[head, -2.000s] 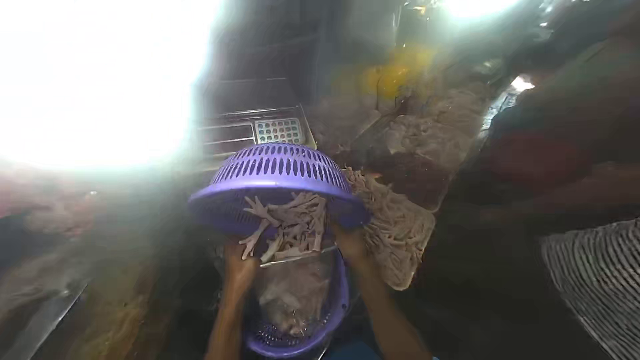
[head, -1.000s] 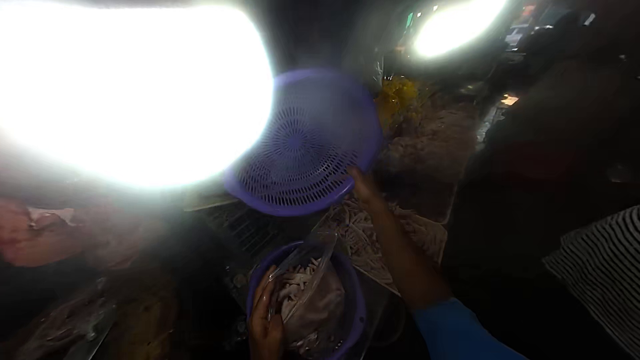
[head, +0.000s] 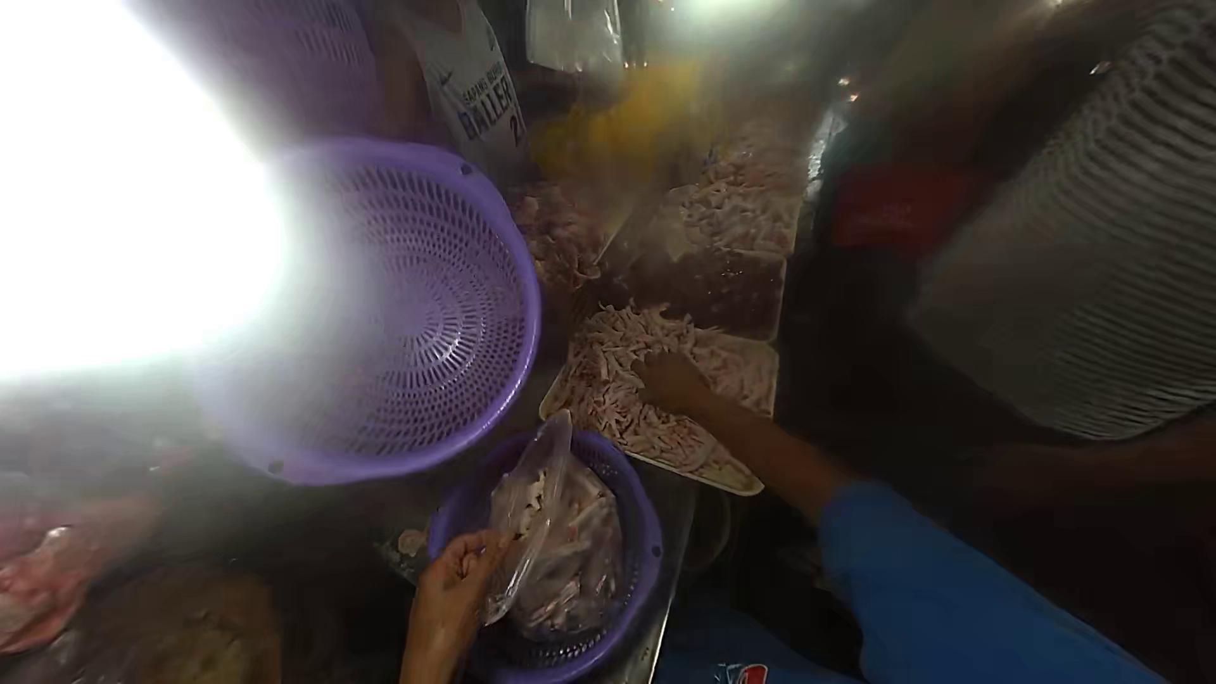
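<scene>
My left hand (head: 461,579) pinches the edge of a clear plastic bag (head: 575,541) of chicken feet. The bag rests in a small purple colander (head: 646,532). My right hand (head: 673,382) reaches into a tray heaped with chicken feet (head: 617,370); its fingertips are partly hidden among them, and whether they grip any cannot be told. A large purple colander (head: 418,313), with no feet visible in it, stands behind and left of the bag, partly lost in glare.
Beyond the tray lie a dark tray (head: 727,290), more pale pieces (head: 741,209) and a yellow thing (head: 617,119). Raw meat (head: 43,579) lies at far left. A person in a striped top (head: 1092,247) is at right; another person's printed shirt (head: 475,95) shows behind.
The large colander, held over the bag at first with feet in it, was lifted away and let go. My right hand has moved from its rim to the tray of feet.
</scene>
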